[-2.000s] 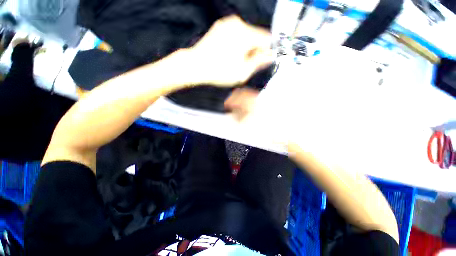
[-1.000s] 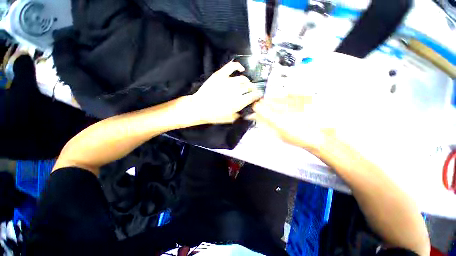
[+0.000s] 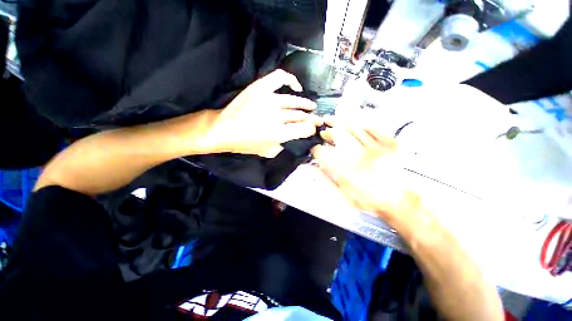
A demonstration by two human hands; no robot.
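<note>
A large black garment piece [image 3: 144,63] lies bunched at the left of the sewing machine, and part of it hangs over the table's front edge. My left hand [image 3: 270,119] lies on it, fingers pointing right, and holds its edge near the needle plate [image 3: 326,105]. My right hand [image 3: 357,157] pinches the same edge, fingertips almost touching those of my left hand. The presser foot and needle [image 3: 342,75] are just beyond my fingertips. The exact grip is partly hidden by the fingers.
The white machine [image 3: 414,28] stands beyond my right hand, with a black fabric strip [image 3: 527,72] across its arm. Red-handled scissors [image 3: 555,247] lie at the table's right end. Blue crates [image 3: 360,276] and dark cloth [image 3: 157,219] are below the table [image 3: 351,216].
The view has moved closer to the machine. My hands, apart and blurred two seconds ago, came together at the garment edge one second ago and remain there.
</note>
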